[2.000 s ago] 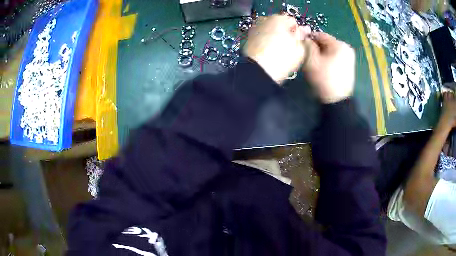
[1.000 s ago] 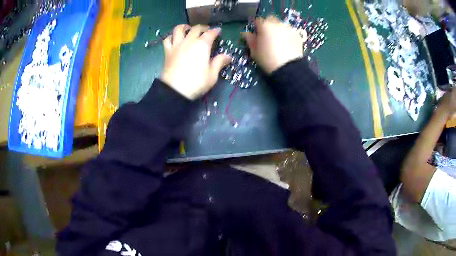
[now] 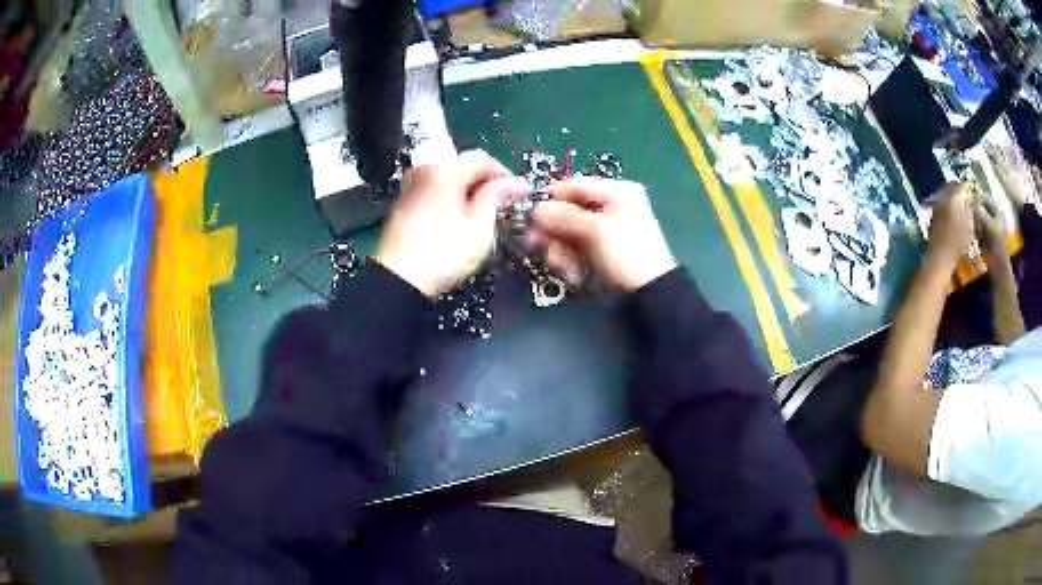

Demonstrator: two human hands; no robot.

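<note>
My left hand and my right hand meet over the dark green mat. Their fingertips are closed on small dark-silver components between them; which pieces each hand holds is partly hidden by the fingers. A loose pile of the same components lies just below my left hand. A white ring part lies below my right hand. More components with thin red wires lie just beyond the fingers.
The screw feeder stands beyond my left hand, with the black electric screwdriver over it. A blue tray of white brackets is at left. White brackets lie at right beyond yellow tape. A person in a white shirt works at far right.
My hands have come together from apart, now pinching components. The view has tilted up, showing more of the feeder, screwdriver and bench back. The component pile near my hands looks smaller or more covered.
</note>
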